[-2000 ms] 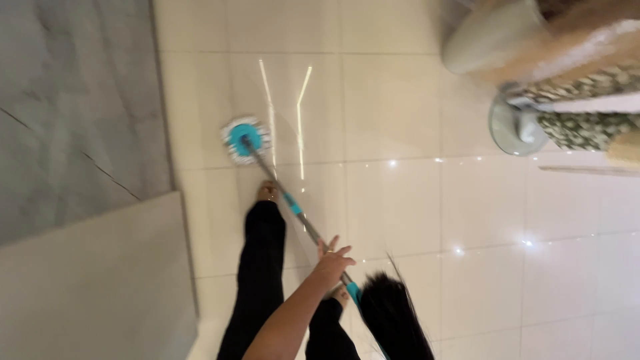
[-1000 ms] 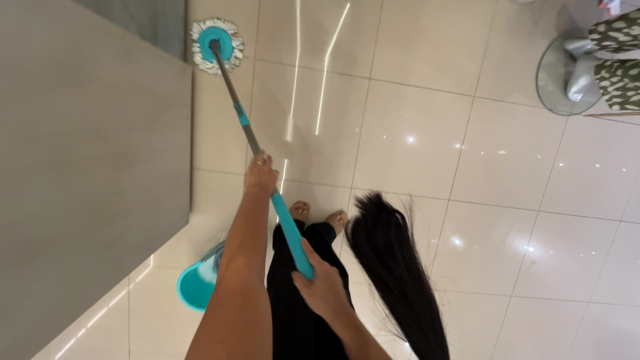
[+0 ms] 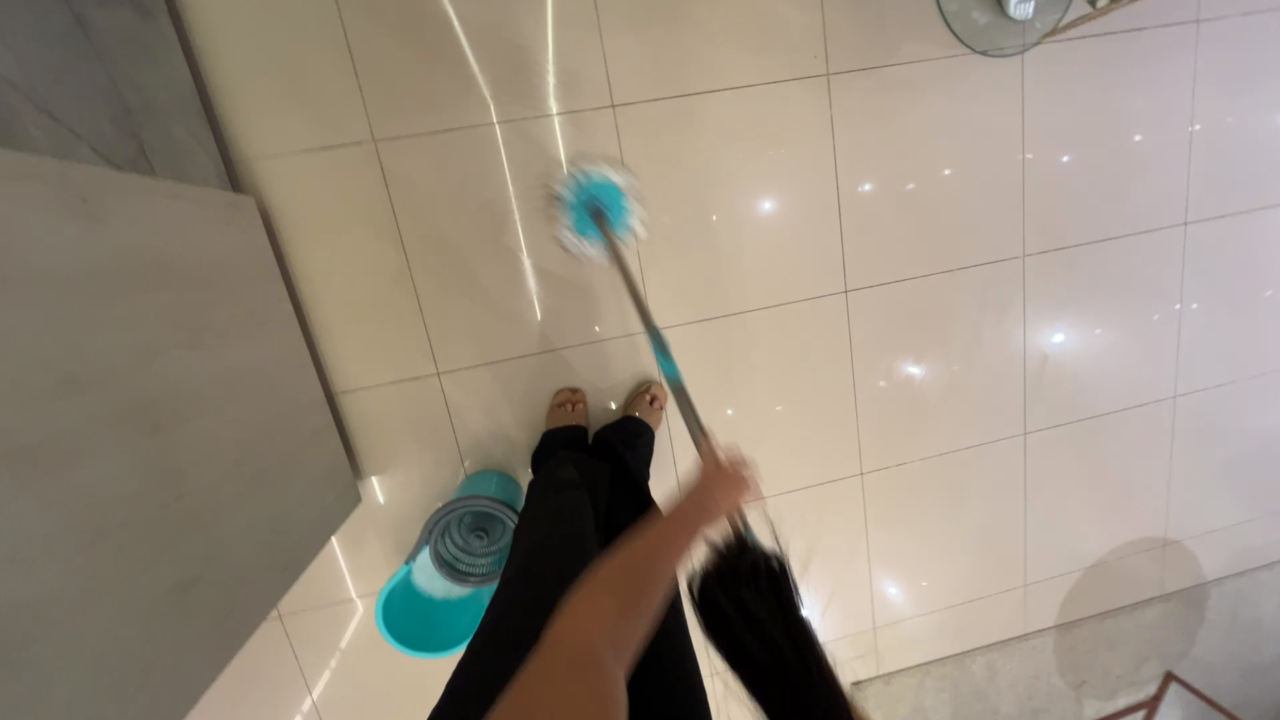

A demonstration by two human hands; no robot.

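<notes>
A spin mop with a turquoise round head [image 3: 598, 208] and white strands, blurred, rests on the glossy tiled floor ahead of my feet. Its grey metal handle [image 3: 690, 410] with a turquoise collar slants down to the right. My left hand [image 3: 727, 487] is closed around the handle, just above where dark hair hangs over it. The upper end of the handle and my right hand are hidden, apparently behind the hair. Left of my legs stands a turquoise mop bucket [image 3: 432, 612] with a grey spin basket [image 3: 477, 538].
A large grey slab-like surface [image 3: 160, 420] with a sharp corner fills the left side. At the top right is a round glass base [image 3: 1003, 30]. A grey mat or rug edge [image 3: 1100, 640] and a reddish-brown frame [image 3: 1165, 685] lie at the lower right.
The mop head has moved right, away from the grey surface's edge. My right hand, seen on the handle's end one second ago, is out of sight. More of the bucket shows.
</notes>
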